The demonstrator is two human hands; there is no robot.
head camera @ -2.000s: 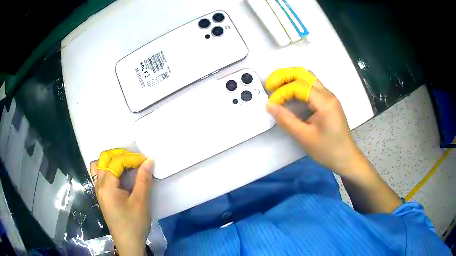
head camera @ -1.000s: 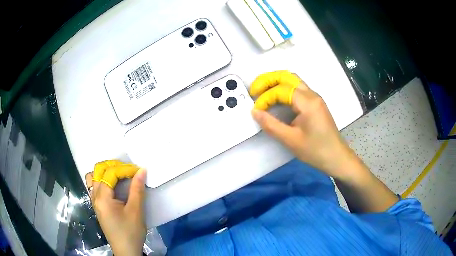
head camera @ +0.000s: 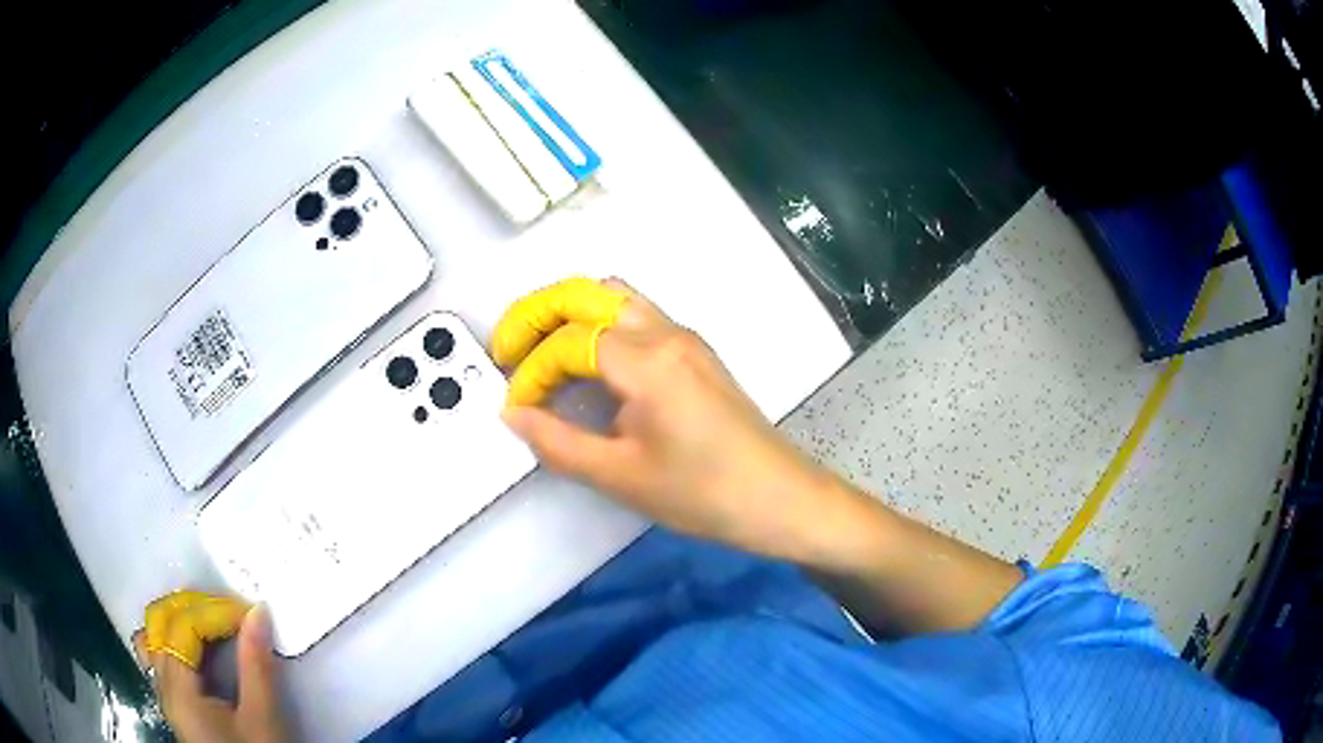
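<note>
A white smartphone (head camera: 370, 486) lies back up in front of me, its three dark lenses at the upper right and faint print near its lower end. A thin clear film over its back barely shows. My right hand (head camera: 639, 407), with yellow finger cots, pinches the film at the camera end. My left hand (head camera: 215, 661), also with yellow cots, pinches it at the other end and is cut off by the lower edge. A second white smartphone (head camera: 283, 312) with a printed label lies just above, back up.
A small white block with a blue stripe (head camera: 508, 138) lies on the white pad (head camera: 682, 261) beyond the phones. A dark green mat (head camera: 740, 102) surrounds the pad. A blue cart or bin (head camera: 1183, 276) stands on the speckled floor at the right.
The view has swung right, so pad, phones and hands appear further left and the blue cart shows more. Faint print now shows on the nearer phone. Both hands stay at its ends.
</note>
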